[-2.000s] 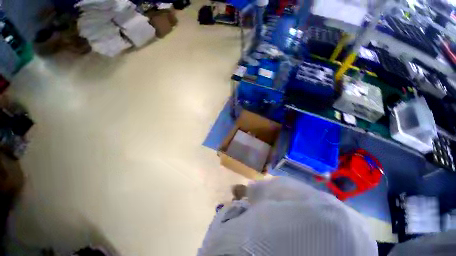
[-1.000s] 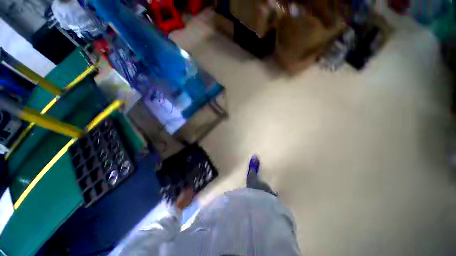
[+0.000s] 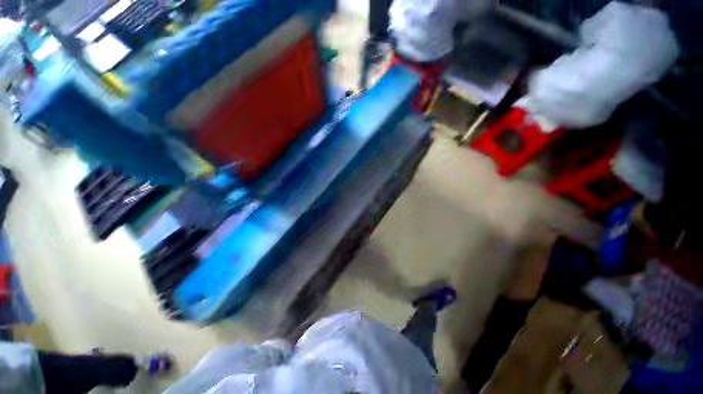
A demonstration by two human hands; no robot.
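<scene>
No hand shows in the head view; both of my hands are out of the picture or hidden. Nearest in front of me is a large blue structure (image 3: 308,223), blurred, running diagonally, with a red panel (image 3: 266,108) in its upper part. Dark slotted trays (image 3: 166,273) sit low along its left side, and another dark tray (image 3: 116,204) lies further left. My pale smock (image 3: 354,358) fills the bottom middle, with one purple shoe (image 3: 437,297) on the floor beyond it.
Another person's dark leg (image 3: 89,371) is at the lower left. People in pale smocks sit by red stools (image 3: 512,146) at the upper right. A brown cardboard box (image 3: 555,354) lies at the lower right, beside a pinkish pile (image 3: 667,304). Pale floor (image 3: 432,231) runs between.
The view has swung and moved along the floor. The green bench has left the picture, and the blue structure is now close. The hand seen by a black tray a second ago no longer shows.
</scene>
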